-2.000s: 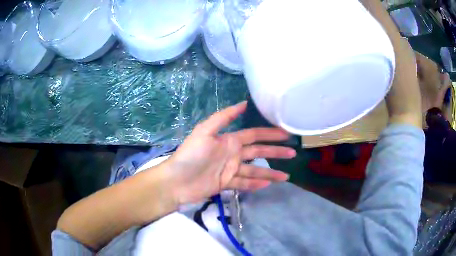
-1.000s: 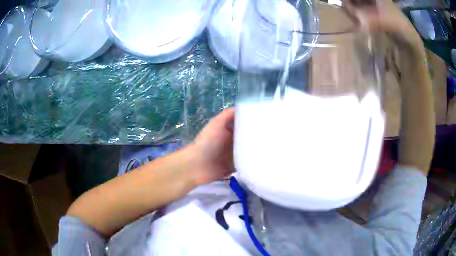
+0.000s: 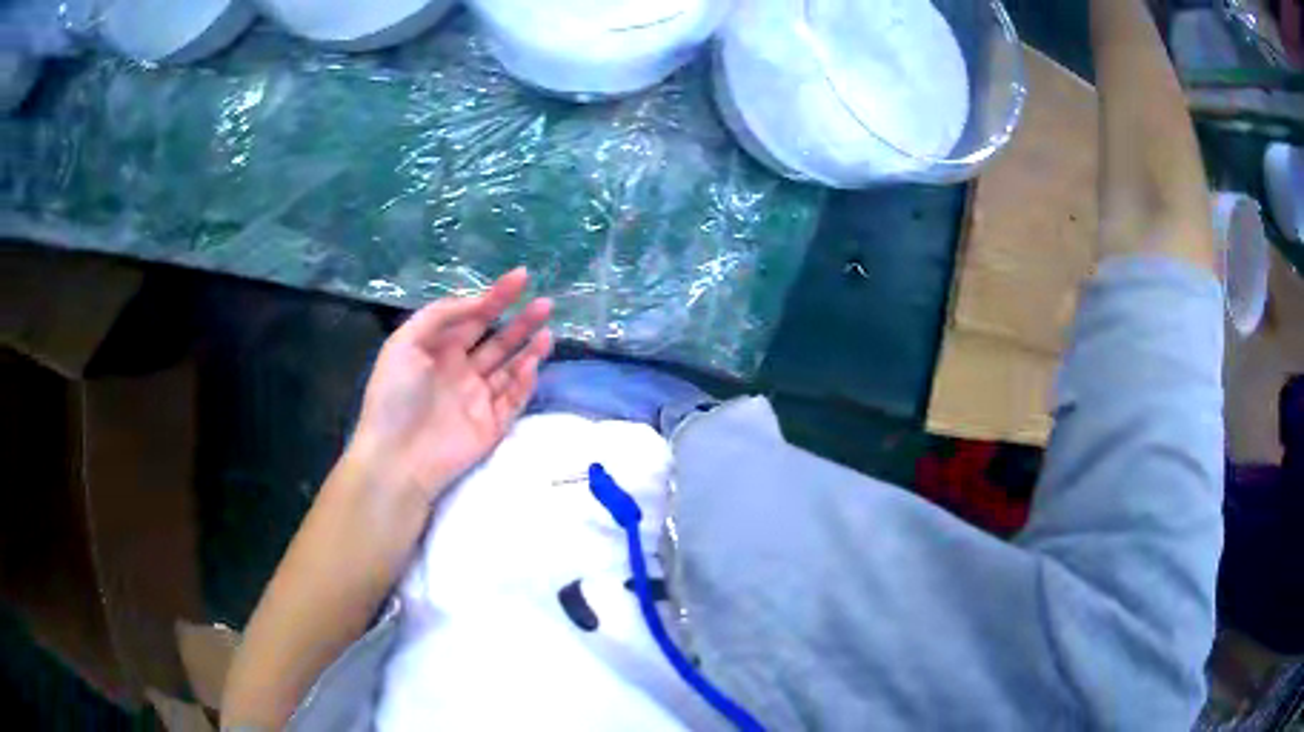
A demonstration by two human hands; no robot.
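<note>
Several clear-and-white housings stand in a row along the top of the view. The nearest housing (image 3: 844,93) has a clear rim and a white lower part, and it lies between my two arms. Another housing (image 3: 601,36) is just left of it, cut off by the top edge. My left hand (image 3: 455,379) is empty, palm up, fingers slightly curled and apart, in front of the bench's near edge. My right arm reaches up along the right side. My right hand is cut off by the top edge, so what it holds is hidden.
Clear film (image 3: 429,186) covers the green bench. A brown cardboard sheet (image 3: 1015,258) lies on the bench at right, with a red object (image 3: 980,479) below it. An open carton (image 3: 136,472) is at lower left. White round pieces (image 3: 1241,265) are at far right.
The housing that was in my hands has gone from in front of me. My left hand has come off it and moved left. My right hand has moved up out of view, and the view has shifted.
</note>
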